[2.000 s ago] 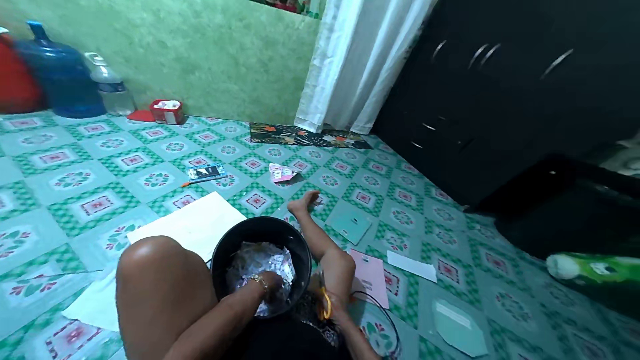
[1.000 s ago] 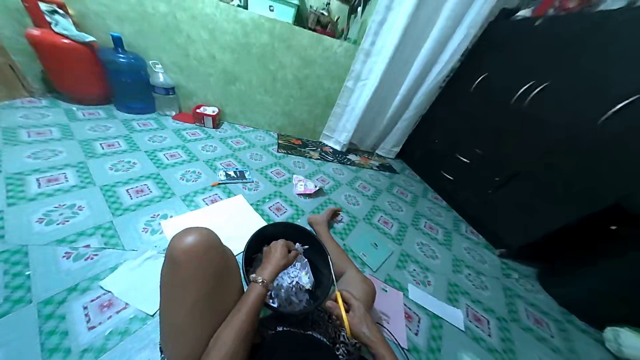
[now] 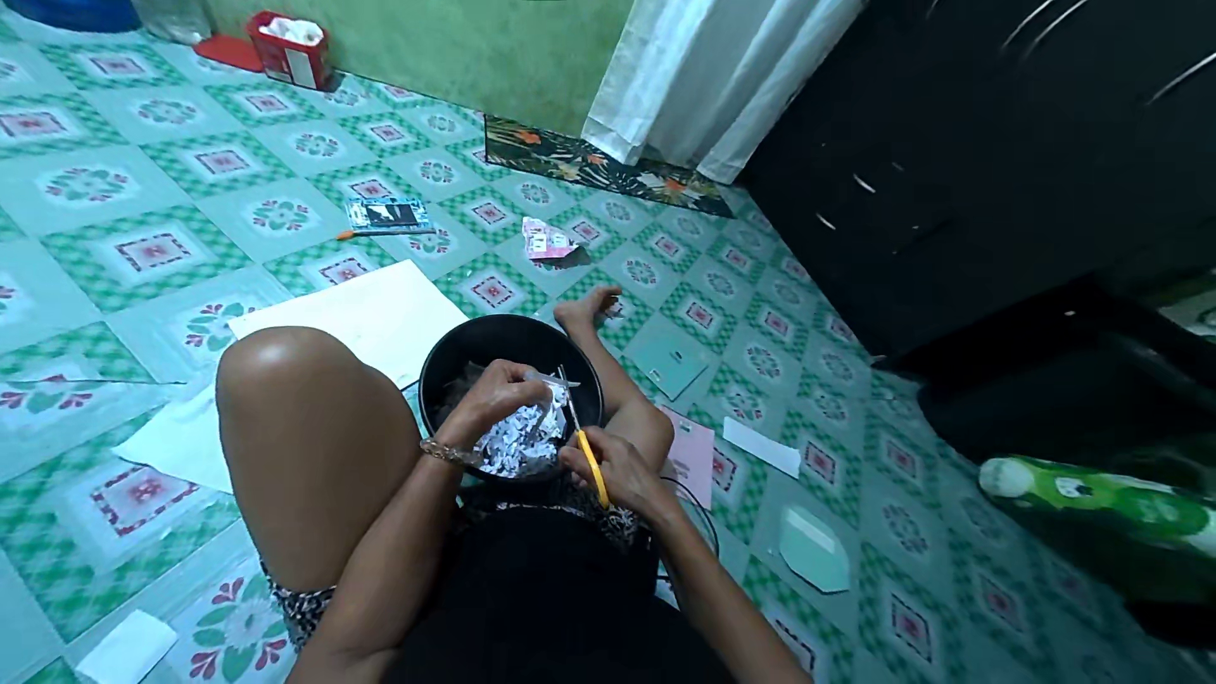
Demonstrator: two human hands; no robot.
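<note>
Between my legs stands a black round bowl point(image 3: 437, 366) holding crumpled silvery foil or paper pieces point(image 3: 521, 439). Over it, my left hand point(image 3: 503, 391) pinches a small pale strip point(image 3: 556, 379). My right hand point(image 3: 616, 465) holds yellow-handled scissors point(image 3: 591, 461), whose blades reach up across the right part of the bowl and meet the strip. Whether the blades are apart is too small to tell. A bracelet sits on my left wrist.
White sheets point(image 3: 370, 313) lie left of the bowl. On the right are a pink card point(image 3: 692, 456), a green card point(image 3: 671, 361), a white strip point(image 3: 762, 446) and a pale green piece point(image 3: 815, 551). Farther off are a crumpled pink paper point(image 3: 547, 239) and a red container point(image 3: 290, 57).
My left hand has risen from inside the bowl and now holds a strip at the scissors' blades. My right hand has kept hold of the scissors. The view has shifted.
</note>
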